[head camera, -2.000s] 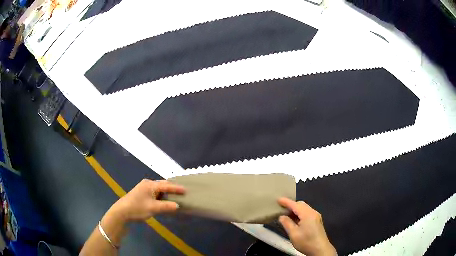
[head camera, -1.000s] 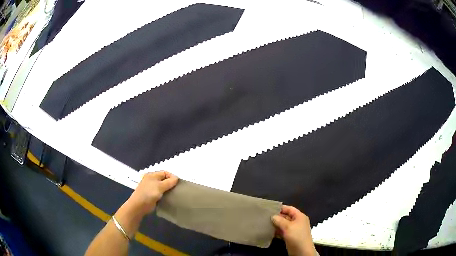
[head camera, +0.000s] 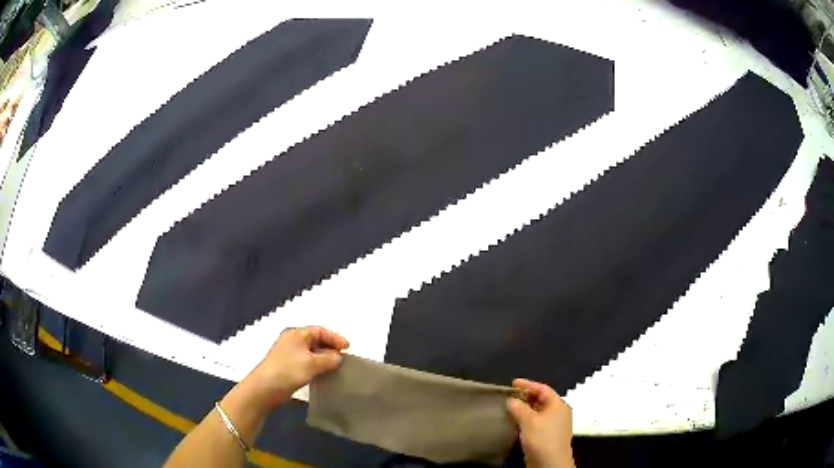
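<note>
A taupe-grey cloth (head camera: 411, 411) is stretched between my two hands at the table's near edge. My left hand (head camera: 306, 358) pinches its upper left corner; a thin bangle is on that wrist. My right hand (head camera: 541, 416) pinches its upper right corner. The cloth hangs down over the table edge and hides the near end of a black saw-toothed band of fanned pieces (head camera: 594, 247). A second black band (head camera: 384, 174) lies left of it, and a narrower third one (head camera: 210, 132) lies farther left.
The white table (head camera: 302, 329) has small marks. A dark band with a ragged edge (head camera: 786, 311) lies at the right. Dark material (head camera: 64, 73) is at the upper left, and a dark heap (head camera: 759, 27) at the upper right. A yellow floor line (head camera: 146, 407) runs below the table's left edge.
The view has turned and shifted, so the bands sit lower and steeper. The cloth, earlier held out flatter, now hangs from its upper corners near the right band's end. Both hands keep hold of it.
</note>
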